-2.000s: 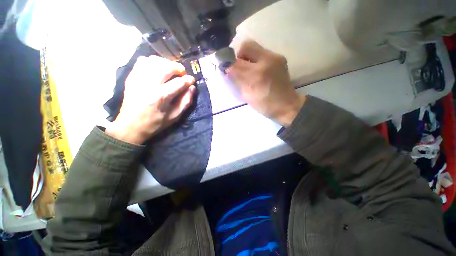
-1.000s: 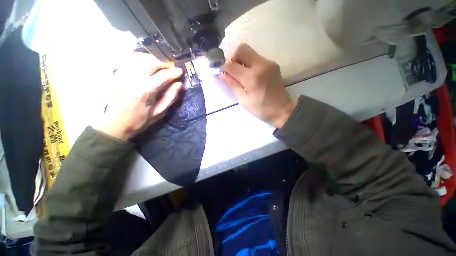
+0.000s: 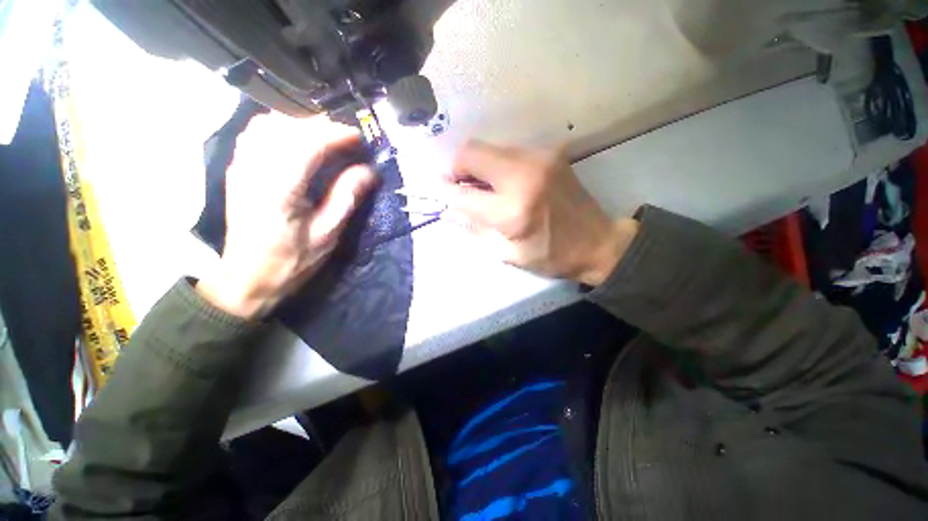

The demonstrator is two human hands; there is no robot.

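The dark fabric piece [image 3: 371, 295] lies on the white machine bed, its upper end by the presser foot and needle [image 3: 368, 114] under the machine head [image 3: 275, 46]. My left hand [image 3: 280, 198] rests on the fabric and holds it, thumb and fingers bent close to the needle area. My right hand [image 3: 534, 204] is right of the fabric, slightly blurred, closed around thread snips [image 3: 422, 203]. Their silver pointed blades point left, at the fabric's right edge. The snips' handle is hidden in my right hand.
A round grey knob [image 3: 413, 99] sits above my right hand. Yellow tape [image 3: 97, 275] and black fabric [image 3: 36, 265] lie at far left. A red basket [image 3: 778, 249] with scraps [image 3: 883, 259] stands below the table at right. Glare washes out the upper left.
My right hand has moved away from the knob, down towards me, and the snips' blades now show by the fabric edge. My left hand stays on the fabric. The view has shifted a little.
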